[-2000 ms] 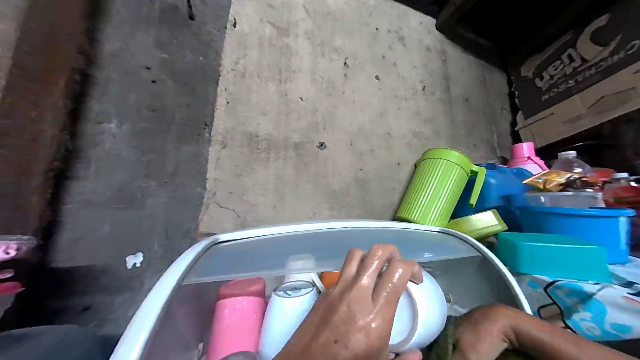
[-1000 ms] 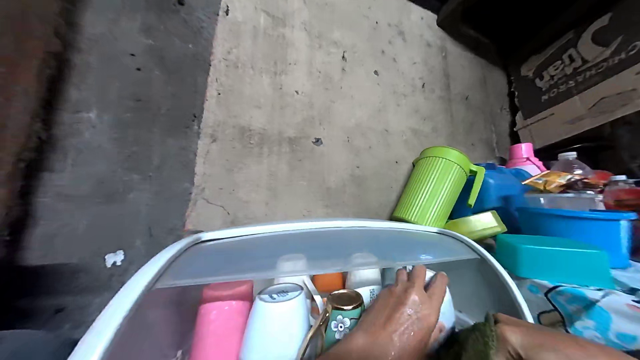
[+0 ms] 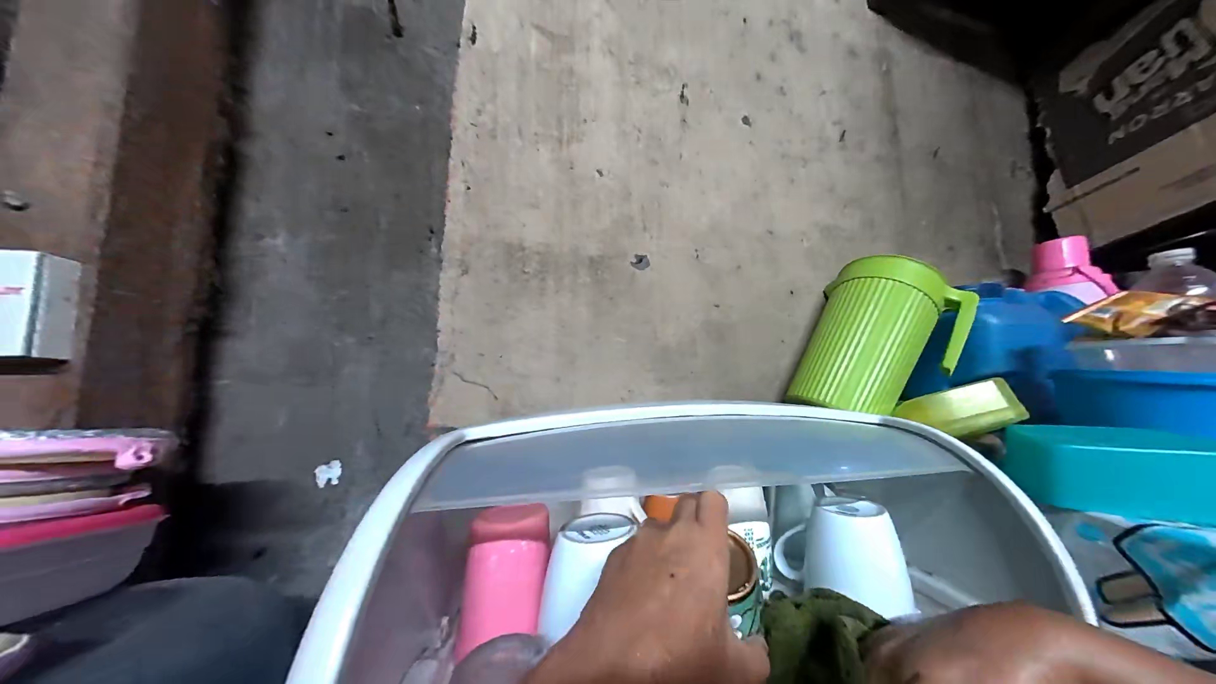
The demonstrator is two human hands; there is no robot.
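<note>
My left hand (image 3: 655,594) reaches into a white-rimmed plastic container (image 3: 703,410), over a green mug (image 3: 746,608) with a brown rim; its grip there is hidden. My right hand (image 3: 902,646), partly hidden at the lower edge, holds a bunched dark green cloth (image 3: 817,632). Just above the cloth, a white mug (image 3: 858,556) rests upside down, its handle to the left. Left of my left hand are a pink tumbler (image 3: 503,579) and a white cup (image 3: 581,570). Behind my fingers, an orange item (image 3: 660,506) and other white cups (image 3: 746,508) partly show.
Behind the container's right side, a lime-green pitcher (image 3: 869,332) leans near a yellow-green container (image 3: 964,407). Blue tubs (image 3: 1130,394), a teal box (image 3: 1107,470) and a cardboard box (image 3: 1140,190) are at right. A pink-edged stack of plastic items (image 3: 76,484) stands at left.
My left hand has moved left from the white mug onto the green mug. The white mug has been let go. The view has swung left.
</note>
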